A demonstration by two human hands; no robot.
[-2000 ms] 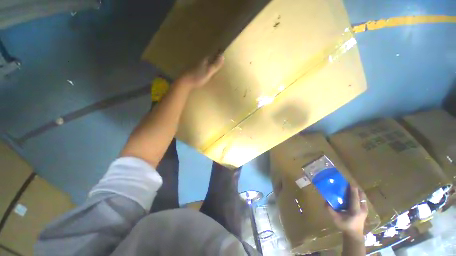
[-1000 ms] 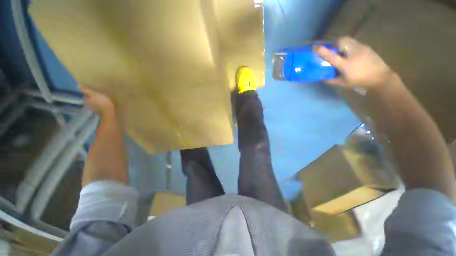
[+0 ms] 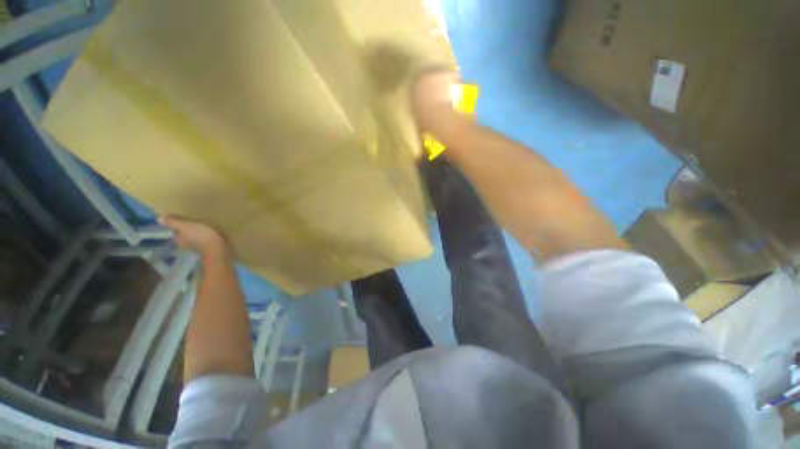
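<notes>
A large brown carton [image 3: 289,149] is tilted in front of my legs, with a yellowish tape band across its face. My left hand [image 3: 197,235] holds the carton's lower left edge, fingers partly hidden at the edge. My right hand [image 3: 434,95] is blurred and lies against the carton's right-hand panel near its far end. Its fingers are not clear, and whether it holds anything cannot be told. The blue tape dispenser cannot be made out.
A big carton with a white label [image 3: 667,85] stands at the upper right. A smaller open carton [image 3: 693,250] is below it. Grey metal frames [image 3: 149,342] stand at the left. A yellow shoe [image 3: 433,146] shows beside the carton on the blue floor [image 3: 509,96].
My right hand has moved left from beside the large right carton onto the held carton. The blue dispenser, earlier in that hand, no longer shows. My left hand still holds the carton's left edge.
</notes>
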